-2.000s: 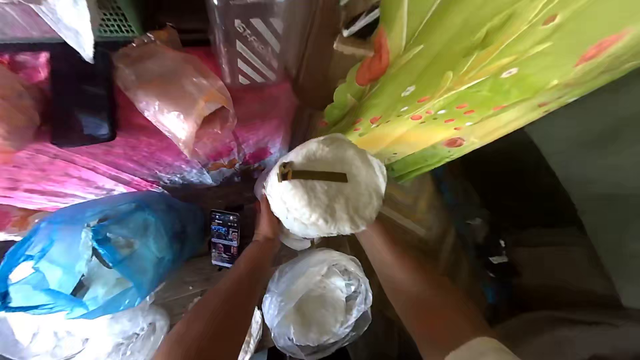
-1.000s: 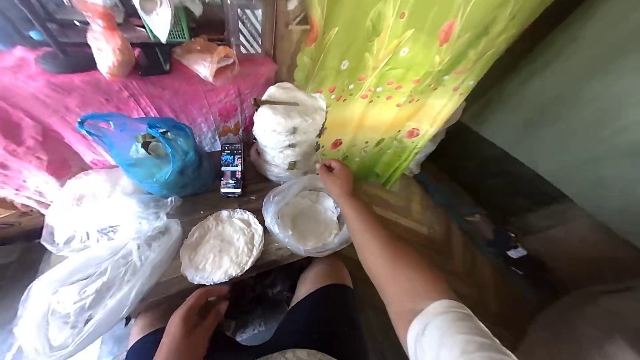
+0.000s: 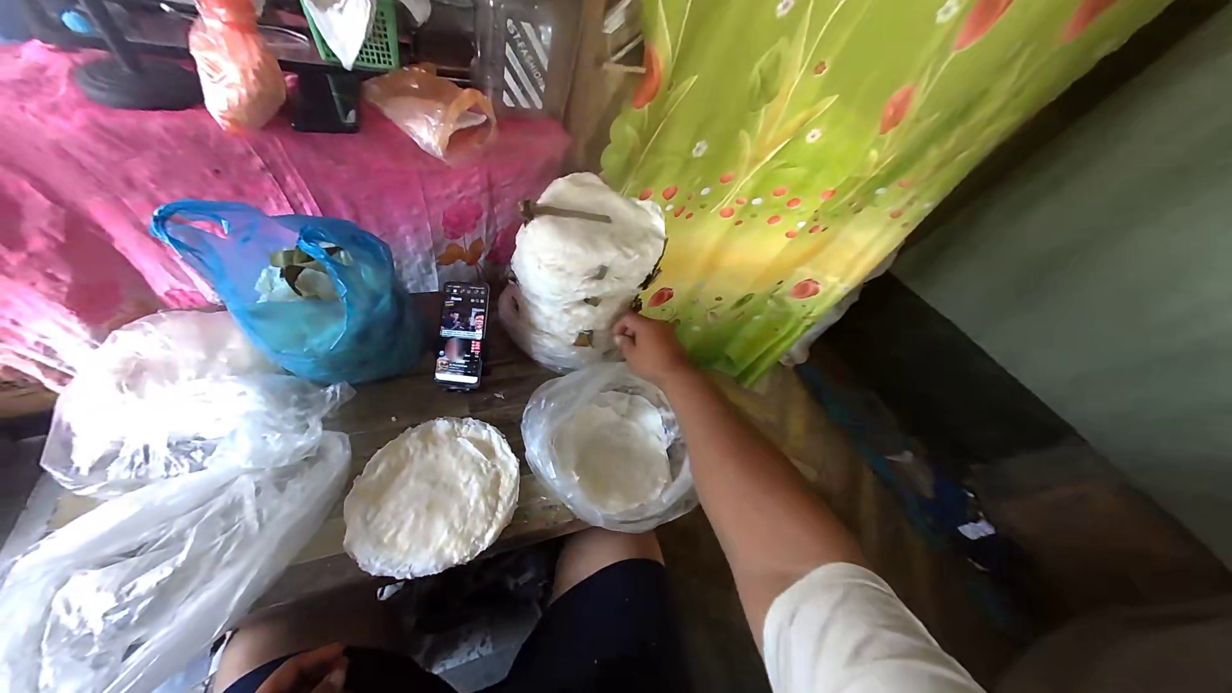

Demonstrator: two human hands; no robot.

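A tall stack of white, rough-surfaced round slabs [image 3: 587, 250] stands at the bench's back, with a brown strip across its top and small strips between layers. My right hand [image 3: 650, 345], fingers curled, is at the stack's lower right side; what lies between its fingers cannot be told. Nearer me, a clear plastic bag [image 3: 551, 452] sits around more white material [image 3: 616, 450]. Left of it, one round white slab [image 3: 433, 498] lies at the bench's front edge. My left hand [image 3: 313, 667] is low at the bottom edge over my lap, partly cut off and dark.
A phone [image 3: 461, 335] with a lit screen lies left of the stack. A blue plastic bag [image 3: 371, 318] and crumpled clear plastic bags [image 3: 183, 481] take up the left of the wooden bench [image 3: 385, 399]. Behind are a pink cloth [image 3: 356, 192] and a green flowered curtain [image 3: 770, 173].
Two seconds ago both hands were at the stack; my left hand has since come down to my lap. My right hand has stayed beside the stack over the last second.
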